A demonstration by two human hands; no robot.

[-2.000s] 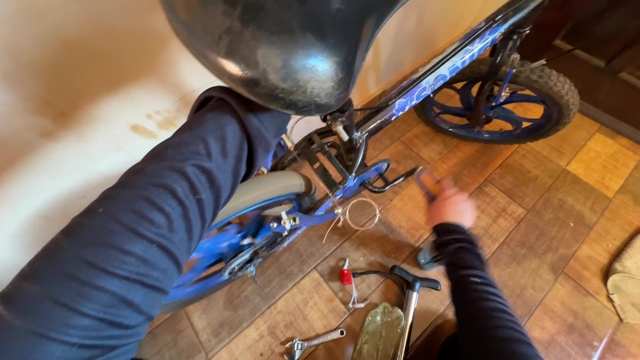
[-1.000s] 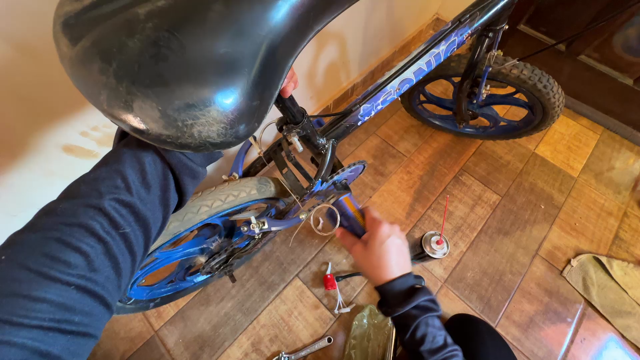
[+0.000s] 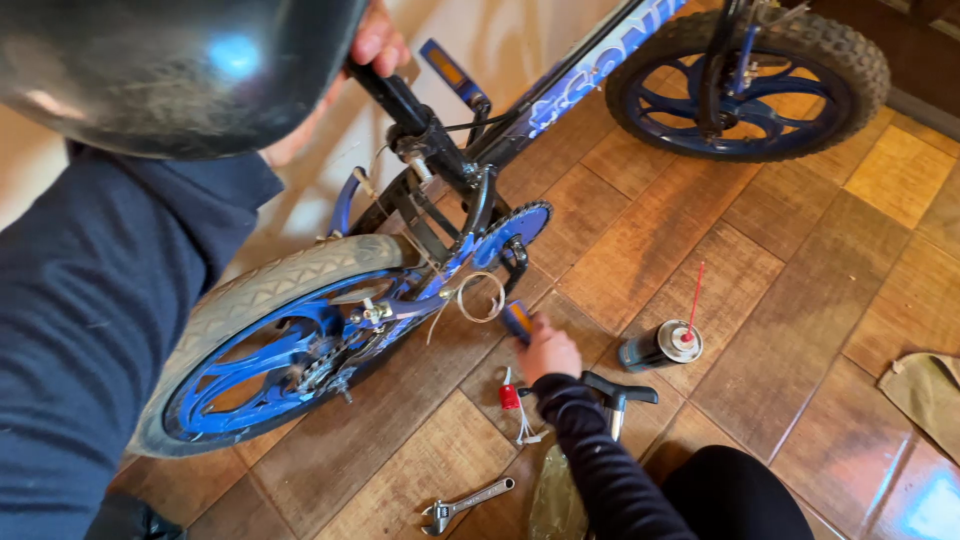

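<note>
My left hand [image 3: 375, 45] is closed around the bicycle's black seat post [image 3: 397, 97], just under the black saddle [image 3: 180, 67], which hides part of the hand. At the lower middle, my right hand [image 3: 551, 351] grips the near bicycle pedal [image 3: 519, 321], blue with an orange reflector, on a black crank arm. The blue chainring [image 3: 517, 232] is just above it. A coiled bare cable [image 3: 480, 296] hangs beside the crank. The rear wheel [image 3: 262, 360], with blue spokes, is at lower left; its chain is mostly hidden. The far pedal [image 3: 454, 71] points up near the wall.
A spray can with a red straw [image 3: 679, 341] stands right of my right hand. Close by lie a floor pump's handle [image 3: 622, 390], a small red item with white ties [image 3: 509, 397] and an adjustable wrench [image 3: 465, 506]. A tan cloth [image 3: 930, 397] is at far right; the front wheel [image 3: 750, 90] is at top right.
The crank has turned: the near pedal, with my right hand on it, has moved down and away from the frame. The spray can, hidden by my right arm at first, now stands in full view.
</note>
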